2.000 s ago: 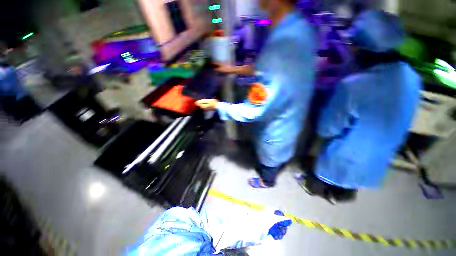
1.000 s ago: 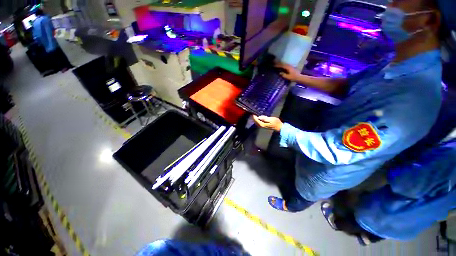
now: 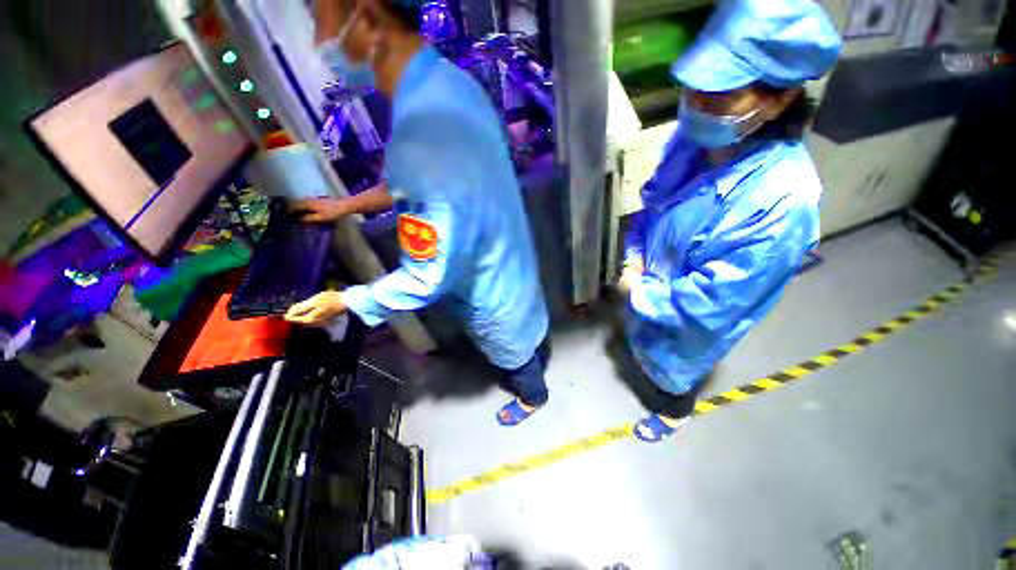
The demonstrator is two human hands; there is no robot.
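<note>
Neither of my hands shows. A bit of my light blue clothing is at the bottom edge. Nearest in front of me, at the lower left, is a large black tote bin holding upright framed plates with pale metal edges. Behind it a red-orange tray lies in a black bin. A person in a blue coat holds a dark keyboard above the tray with both hands.
A tilted monitor stands at the upper left. A second person in a blue coat and cap stands at centre right. A yellow-black floor stripe runs between the bin and a dark cart at the right. Purple-lit machines are behind.
The view has swung right, so bin, tray and keyboard person sit further left. The second person now shows in full. My gloved hand, at the bottom two seconds ago, is out of view.
</note>
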